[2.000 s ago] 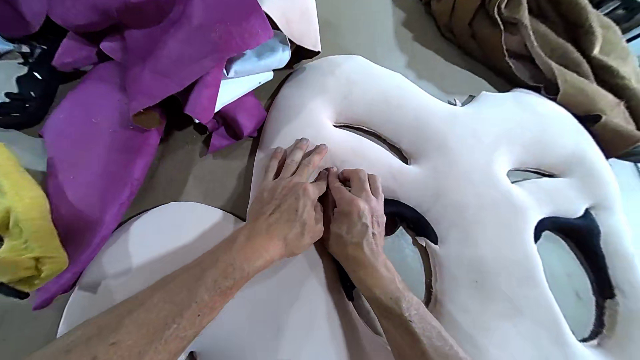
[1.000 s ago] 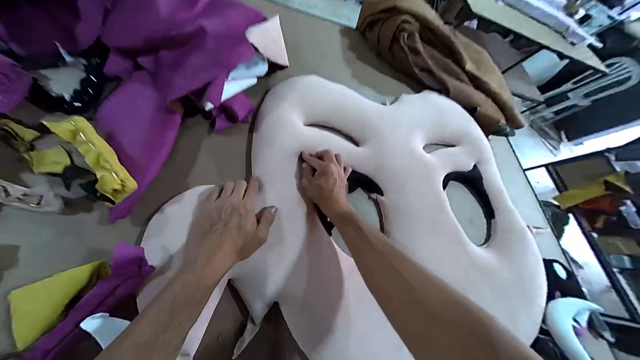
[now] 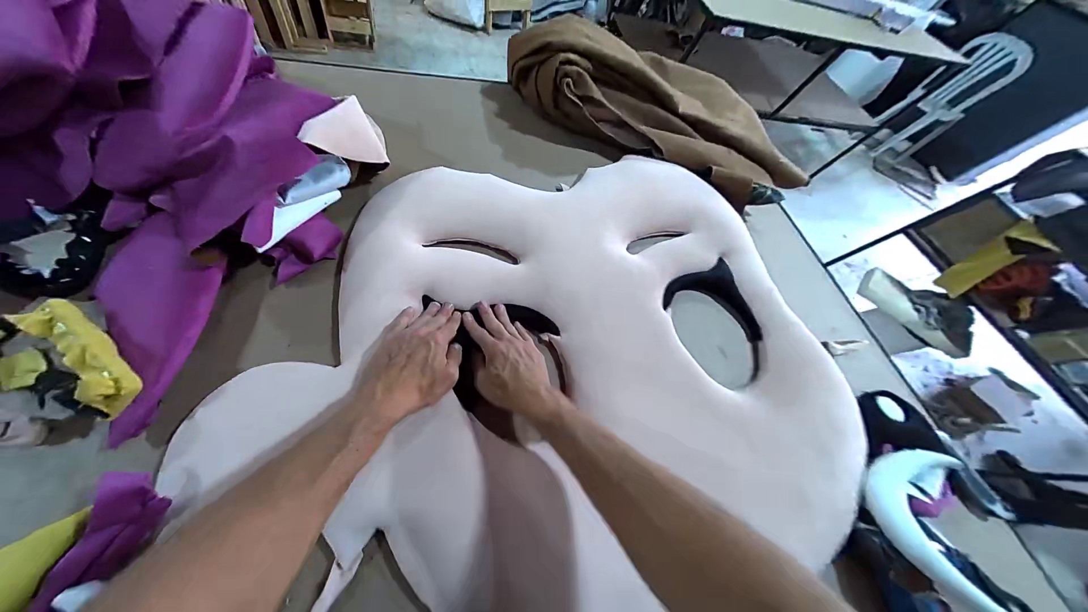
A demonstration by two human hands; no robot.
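A large pale pink padded fabric face (image 3: 612, 340) lies on the table, with two narrow brow slits and two big eye openings. Black fabric (image 3: 718, 289) edges the right eye opening. My left hand (image 3: 416, 361) rests flat on the pink fabric at the left rim of the left eye opening, its fingertips at the upper edge. Close beside it, my right hand (image 3: 510, 361) lies palm down over that opening, fingers on the black fabric lining. Both hands have extended fingers and grip nothing that shows. Their palms are hidden.
Purple fabric (image 3: 187, 144) is heaped at the upper left, above yellow scraps (image 3: 76, 357). A rolled brown cloth (image 3: 637, 93) lies behind the face. White and black curved pieces (image 3: 905, 501) sit at the lower right. A white plastic chair (image 3: 969, 76) stands beyond the table.
My left hand has moved from the pink fabric at the left up to the eye opening, beside my right hand. My right hand, bunched at the rim before, now lies flatter. The view has shifted.
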